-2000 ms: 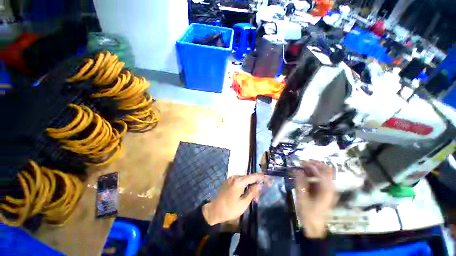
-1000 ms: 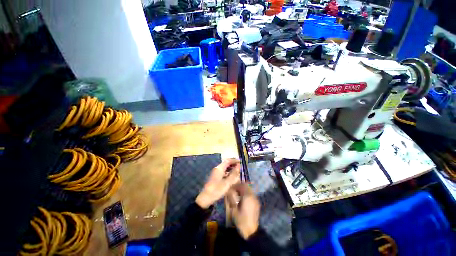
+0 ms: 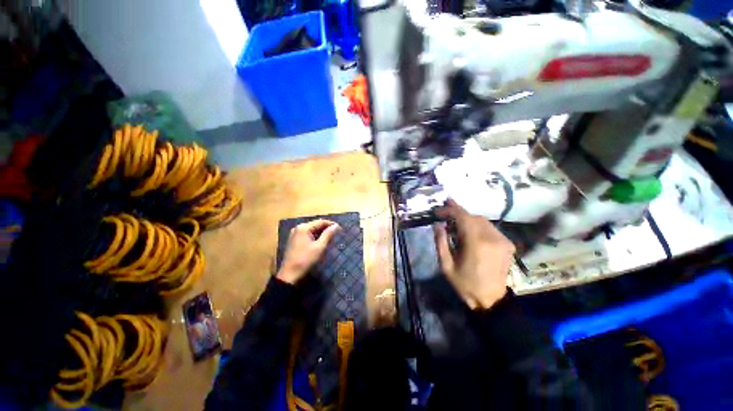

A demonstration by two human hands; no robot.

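A dark bag body panel with a diamond pattern (image 3: 341, 269) lies on the board table, its tan handle (image 3: 346, 353) towards me. My left hand (image 3: 307, 249) is on the panel's upper left part, fingers bent; whether it grips the panel is unclear. Another dark panel (image 3: 419, 261) hangs below the needle area of the white sewing machine (image 3: 514, 72). My right hand (image 3: 476, 253) is beside that panel's upper edge, just below the needle area, thumb and fingers apart; its fingertips are blurred and any hold is unclear.
Stacked panels with tan handles (image 3: 145, 257) lie at the left, with a smartphone (image 3: 201, 325) beside them. A blue bin (image 3: 293, 88) stands behind the table. Another blue bin (image 3: 691, 313) at lower right holds dark pieces.
My hands were close together over the panels' edges; now they are apart, the left over on the table panel and the right up near the needle area. The view has shifted closer to the machine.
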